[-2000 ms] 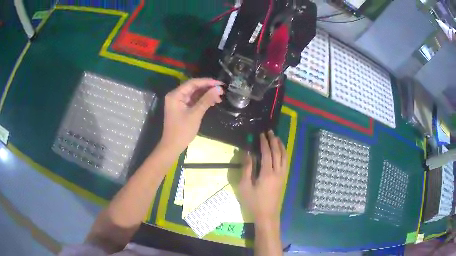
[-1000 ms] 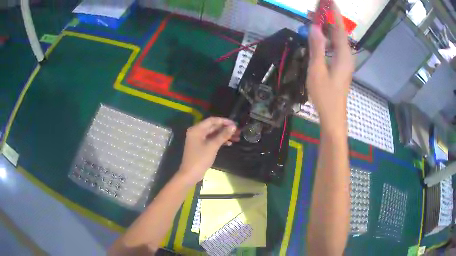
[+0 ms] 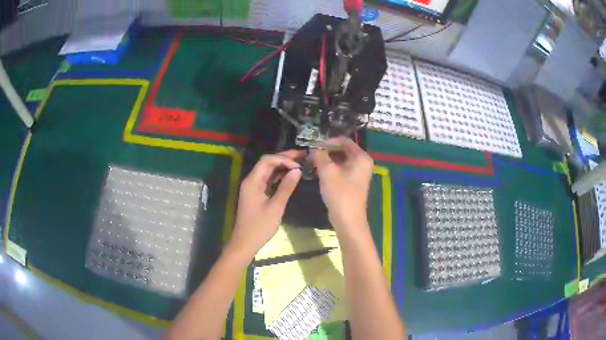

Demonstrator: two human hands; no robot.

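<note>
The black toggle fixture (image 3: 372, 66) stands upright in the centre, with its red handle (image 3: 353, 5) at the top edge of the view. Its round metallic nest (image 3: 307, 171) shows partly between my hands. My left hand (image 3: 266, 196) is at the nest's left side, thumb and fingers pinched together; whether a small part is between them cannot be told. My right hand (image 3: 343, 179) is at the nest's right side, fingertips bent in under the metal mechanism (image 3: 309, 129). Its fingers hide much of the nest, and what they touch is unclear.
A clear blister tray (image 3: 146, 226) lies left. A full tray (image 3: 460, 236) and a thin tray (image 3: 533, 236) lie right. White part trays (image 3: 468, 109) are behind right. Yellow paper (image 3: 299, 275) with a dark pen (image 3: 296, 257) lies before the fixture. Red wires (image 3: 262, 65) run behind left.
My right hand first went from beside the fixture base up to the red handle, then came down to the nest. The handle now stands raised. My left hand has stayed near the nest.
</note>
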